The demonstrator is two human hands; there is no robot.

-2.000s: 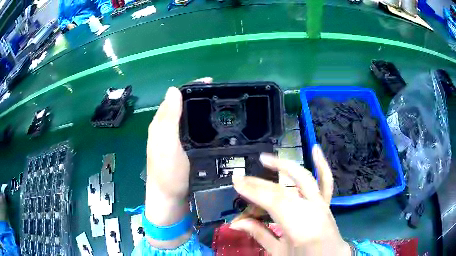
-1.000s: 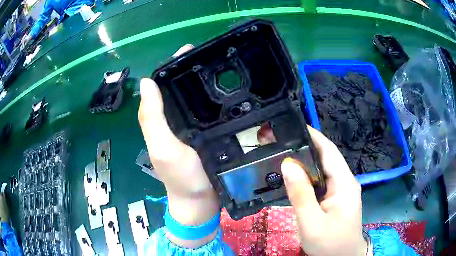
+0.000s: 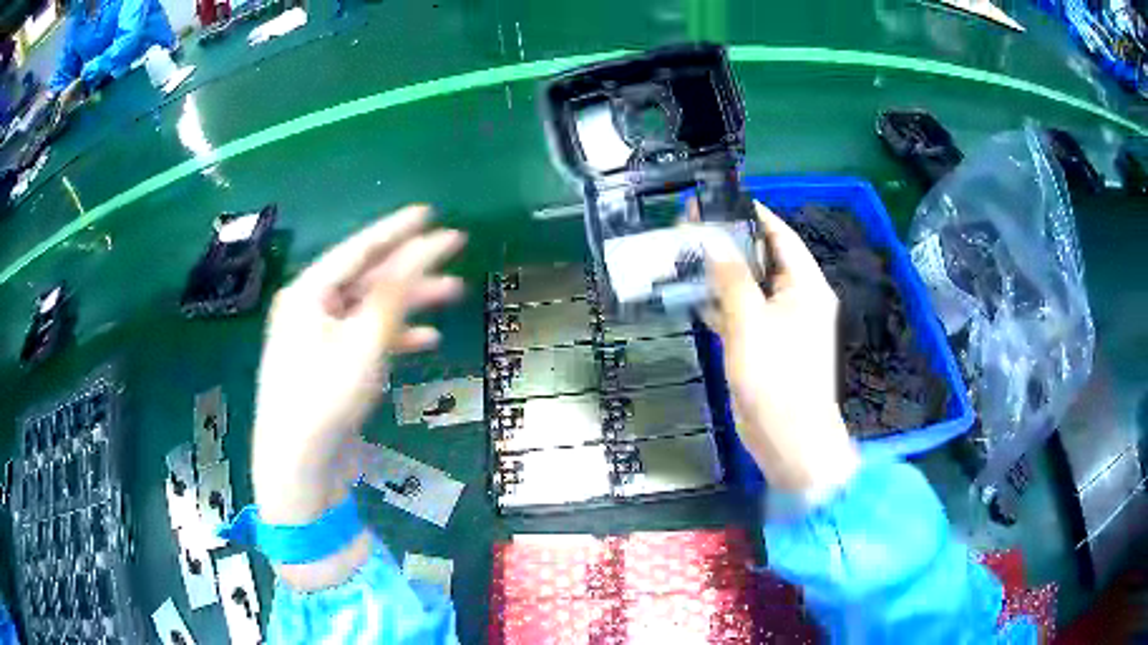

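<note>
My right hand grips the lower half of the open black housing, its thumb on the silver panel plate there. The housing is held above the bench, beyond the panel sheet and left of the blue bin. Its deep half points away from me and shows a round opening; it is slightly blurred. My left hand is off the housing, empty and blurred, fingers apart, left of the panel sheet, which has two columns of silver plates.
Loose silver plates lie on the left. A clear blister tray is far left. The blue bin holds dark pads, beside a clear bag. Red bubble wrap is nearest me. Other housings stand beyond. A person's blue sleeve is at upper left.
My left hand has let go of the housing and moved left. My right hand has moved the housing away from me, uncovering the panel sheet. The view has shifted slightly.
</note>
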